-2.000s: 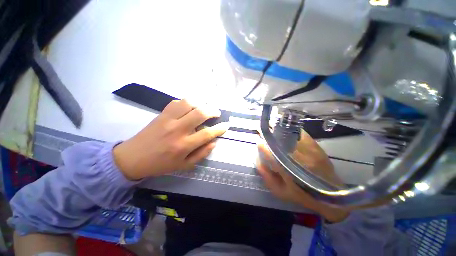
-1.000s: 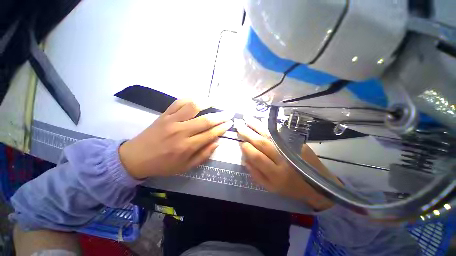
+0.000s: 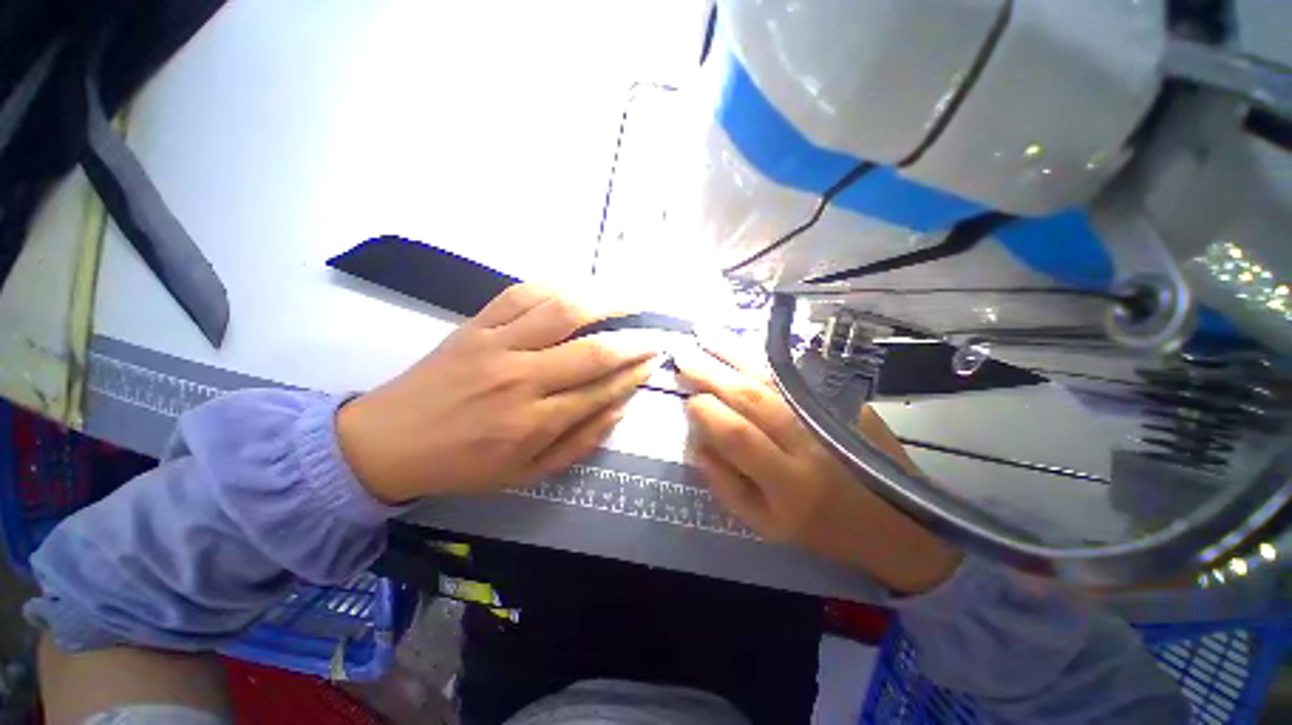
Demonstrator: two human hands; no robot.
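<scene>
A long black fabric band (image 3: 425, 273) lies on the white table, its left end flat and its right end showing behind the chrome ring. My left hand (image 3: 496, 397) holds the band's middle part near the bright light, fingertips together. My right hand (image 3: 794, 460) meets it from the right, its fingertips on the band's near edge, with the chrome ring (image 3: 907, 489) partly in front of the wrist. A small dark bit shows between the fingertips. Glare washes out the label area and needle.
The white and blue machine head (image 3: 907, 128) fills the upper right. Dark strips (image 3: 156, 227) lie at the upper left. A ruler strip (image 3: 609, 493) runs along the front edge. Black pieces with yellow-green tabs (image 3: 475, 588) are on the lap. Blue baskets (image 3: 319, 623) stand below.
The view has shifted, so the machine head sits further right. My right fingertips have moved from beside the needle to meet my left fingertips. The band's middle now bends up slightly.
</scene>
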